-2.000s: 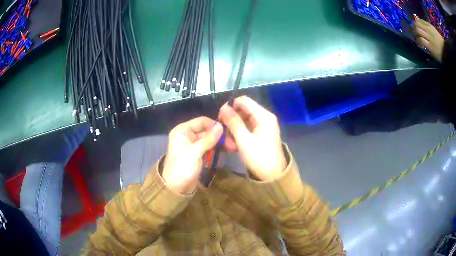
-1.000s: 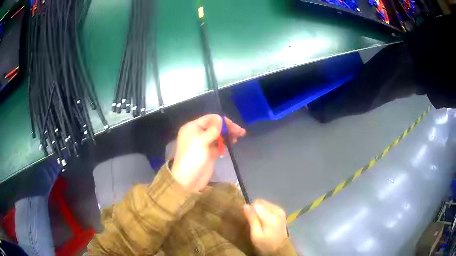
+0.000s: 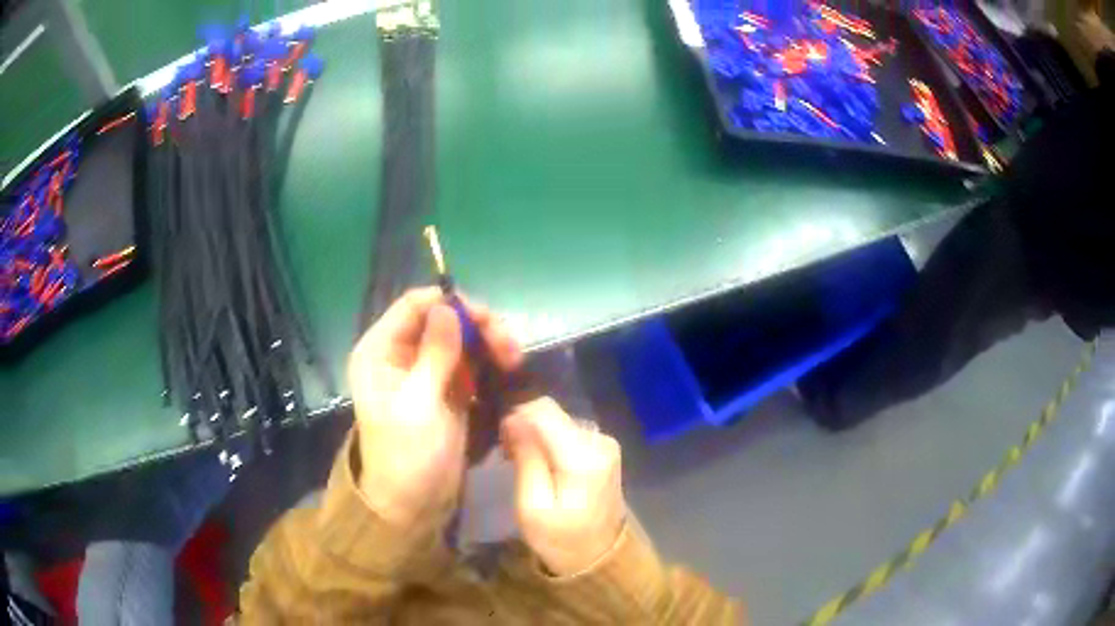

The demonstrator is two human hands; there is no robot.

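Note:
My left hand is shut on a black cable and a blue end piece. The cable's brass tip points up and away above the fingers. A little red shows below the blue piece. My right hand is just right of it and lower, fingers curled; blur and shadow hide whether it grips the cable. The fitted cable bundle with blue and red far ends lies on the left of the green bench. A narrower unfitted bundle with brass ends lies right of it, partly behind my left hand.
A parts tray of blue and red pieces is at the left edge. Another black tray is at the upper right. A blue bin is below the bench edge. A person's dark sleeve is at right. Yellow-black tape crosses the floor.
The cable has been drawn down through the left hand, so its brass tip is close above the fingers. My right hand has moved up beside my left. The view now shows the bundles' far ends.

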